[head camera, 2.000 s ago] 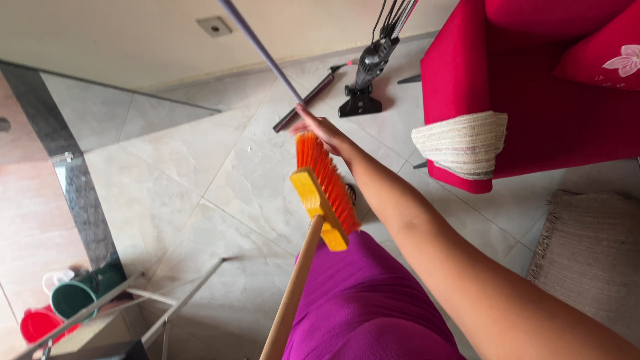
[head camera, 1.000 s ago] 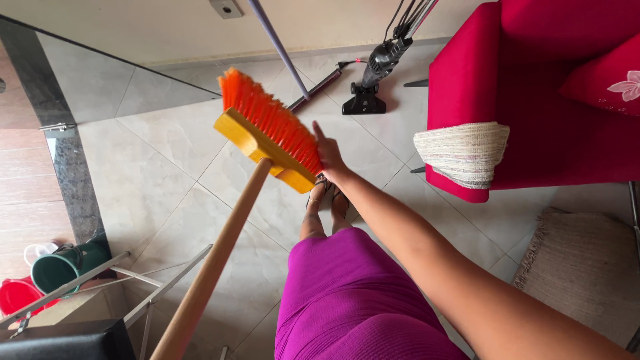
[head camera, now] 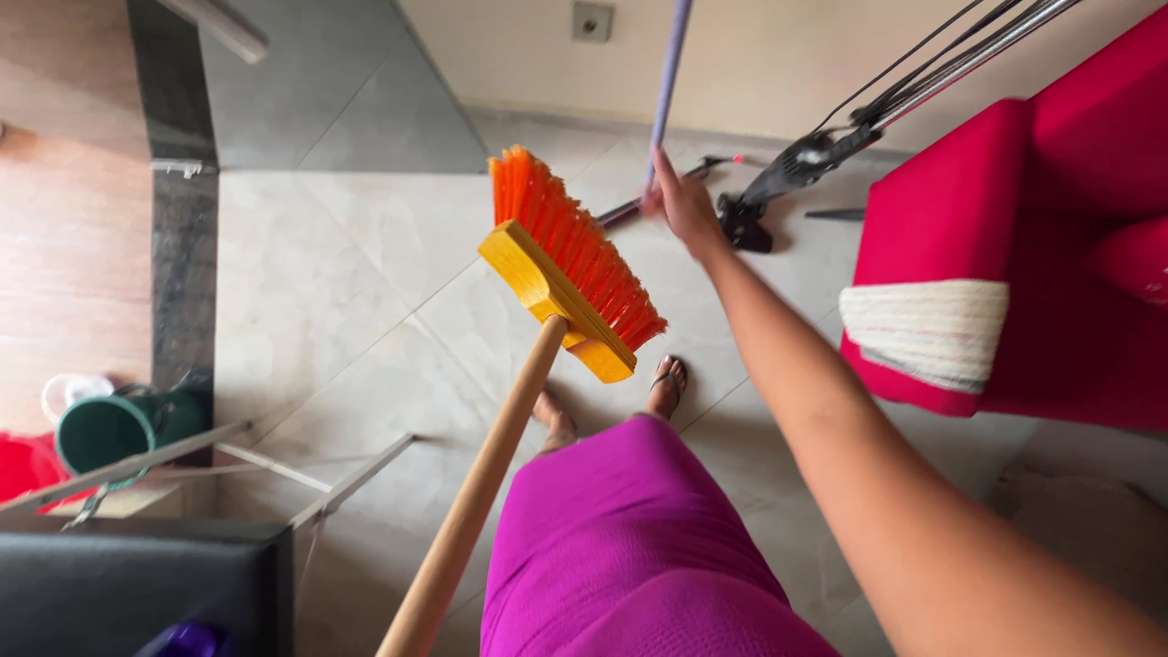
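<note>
An orange-bristled broom with a yellow head block is held up in front of me, bristles facing up and right. Its wooden handle runs down out of the bottom edge, and whatever grips it is out of view. My right hand is just right of the bristles and apart from them, fingers partly spread and blurred. A thin purple pole meets the fingertips in the picture; whether they touch it I cannot tell. My left hand does not show.
An upright vacuum cleaner stands near the wall beside a dark bar on the floor. A red armchair with a cream cloth is right. Lower left are a green bucket, a metal frame and a black padded surface.
My right hand, close against the bristles a second ago, is now away from them, up and to the right. The broom head has tilted. The view has shifted.
</note>
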